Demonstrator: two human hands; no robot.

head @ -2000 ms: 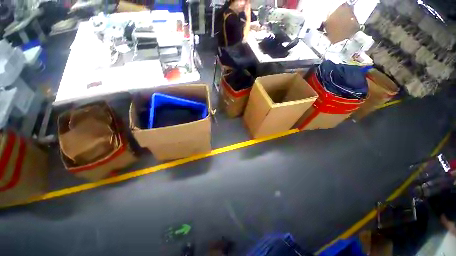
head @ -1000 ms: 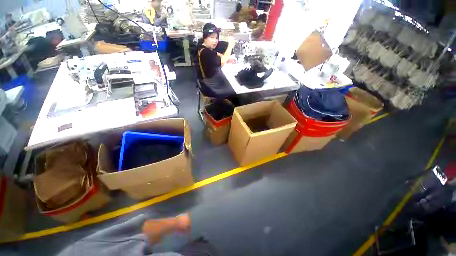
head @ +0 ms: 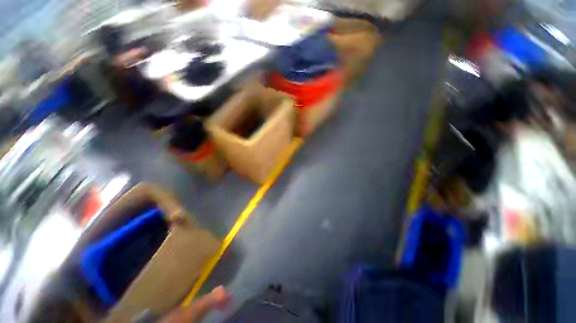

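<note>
The view is tilted and badly blurred. My left hand point(head: 201, 306) shows at the bottom edge, left of centre, cut off by the edge; its fingers are too blurred to read and nothing is clearly seen in it. My right hand is not in view. A dark navy piece or pile point(head: 388, 296) lies at the bottom, right of centre, apart from my left hand. A blue crate point(head: 414, 243) with dark contents stands just beyond it.
Across the grey aisle point(head: 341, 189) and yellow line stand an open carton point(head: 262, 148), a carton holding a blue crate point(head: 95, 268), and a red-banded carton point(head: 319, 88) with navy pieces. A blurred white surface point(head: 530, 170) lies at right.
The view has swung right and tilted, so the cartons shift left and the blue crate and navy pile at right show more. My left hand stays low in view.
</note>
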